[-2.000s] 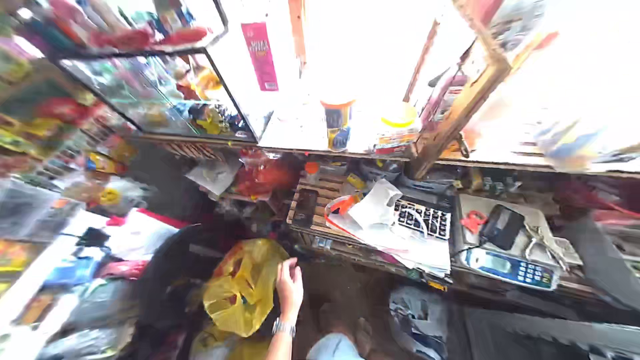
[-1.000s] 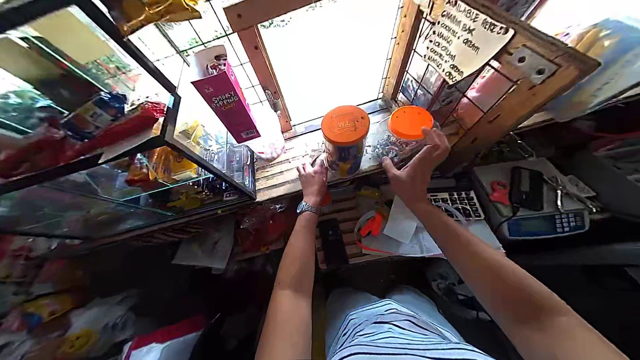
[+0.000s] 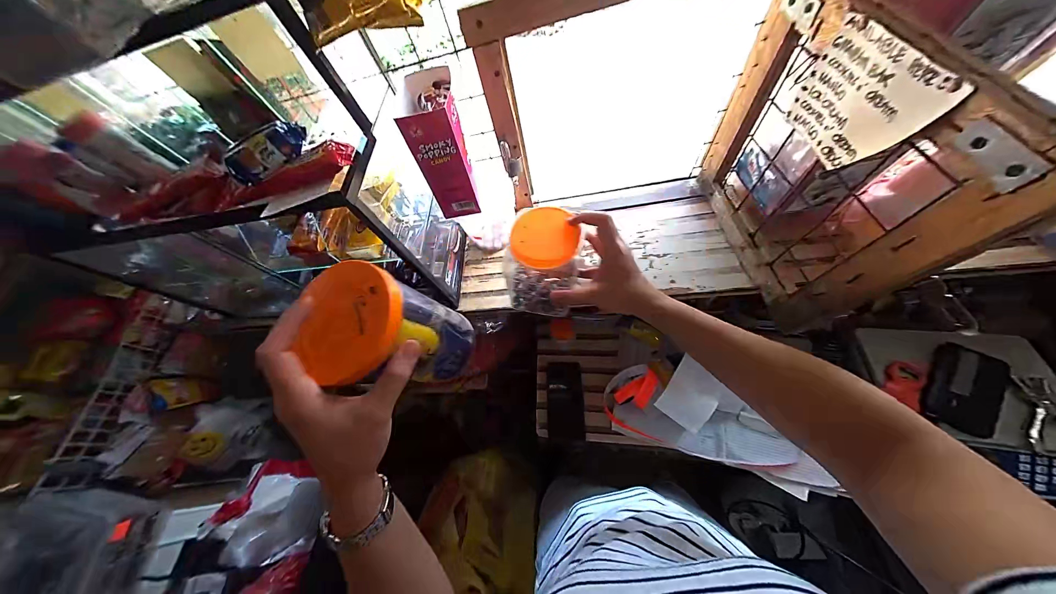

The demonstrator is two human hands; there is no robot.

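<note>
My left hand (image 3: 338,388) grips the orange lid of a large clear plastic jar (image 3: 351,326), tilted on its side in the air, with blue and yellow showing through its wall. My right hand (image 3: 606,268) holds a smaller clear jar with an orange lid (image 3: 543,239) by its right side, over the wooden window ledge. Small dark pieces show inside the smaller jar. Behind the two jars stands a pink candy box (image 3: 441,153).
A glass display case (image 3: 247,206) with snack packs stands at the left. To the right is a wood-framed wire grille (image 3: 841,198) with a handwritten sign (image 3: 874,91). Below lie papers (image 3: 726,421), a dark phone-like object (image 3: 565,400) and a yellow plastic bag (image 3: 478,528).
The large jar, on the ledge one second ago, is now lifted and off to the left in my left hand. The smaller jar has moved left along the ledge with my right hand.
</note>
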